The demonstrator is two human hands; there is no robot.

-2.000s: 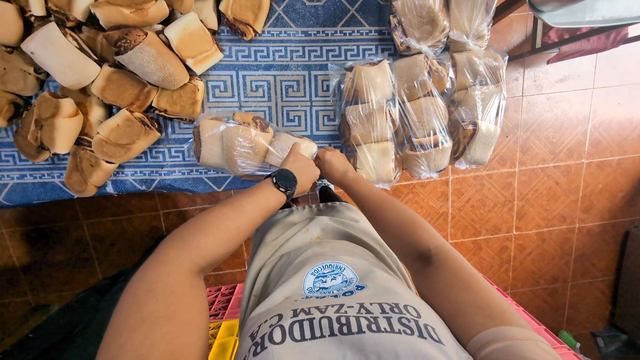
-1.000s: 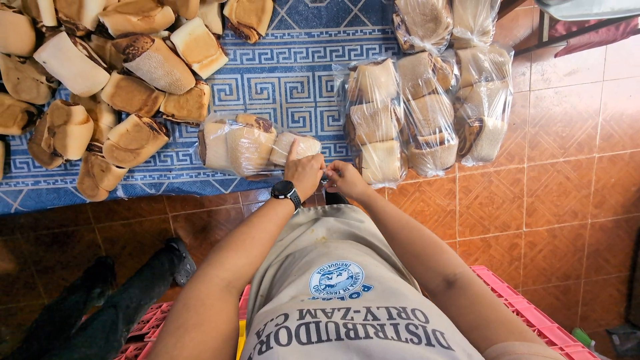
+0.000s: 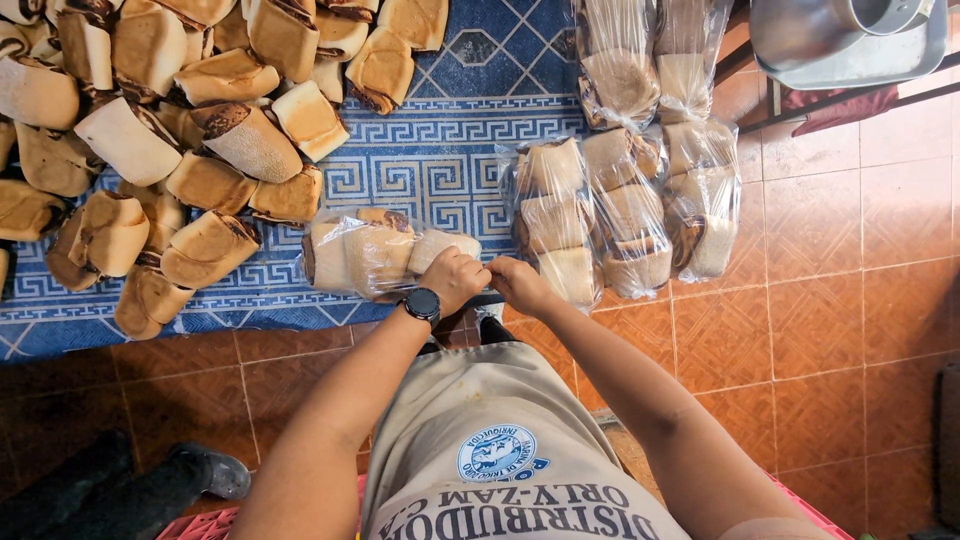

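A clear plastic bag of bread rolls [image 3: 379, 255] lies on its side at the front edge of the table. My left hand [image 3: 456, 279], with a black watch at the wrist, grips the bag's gathered mouth at its right end, beside the last roll. Close against it, my right hand [image 3: 519, 283] has its fingers pinched at the same end of the plastic. The fingers hide the exact hold on the bag. Filled bags of rolls [image 3: 555, 217] stand in rows just beyond my right hand.
Loose rolls with dark filling [image 3: 214, 247] are heaped on the blue patterned tablecloth [image 3: 420, 169] at the left. A metal pot [image 3: 802, 34] sits on a tray at the upper right. Another person's boot [image 3: 225, 472] shows on the tiled floor at lower left, near a pink crate [image 3: 199, 525].
Both hands stay at the mouth of the same bag, with small shifts of the fingers. A person's legs and boot, not seen two seconds ago, now show at lower left.
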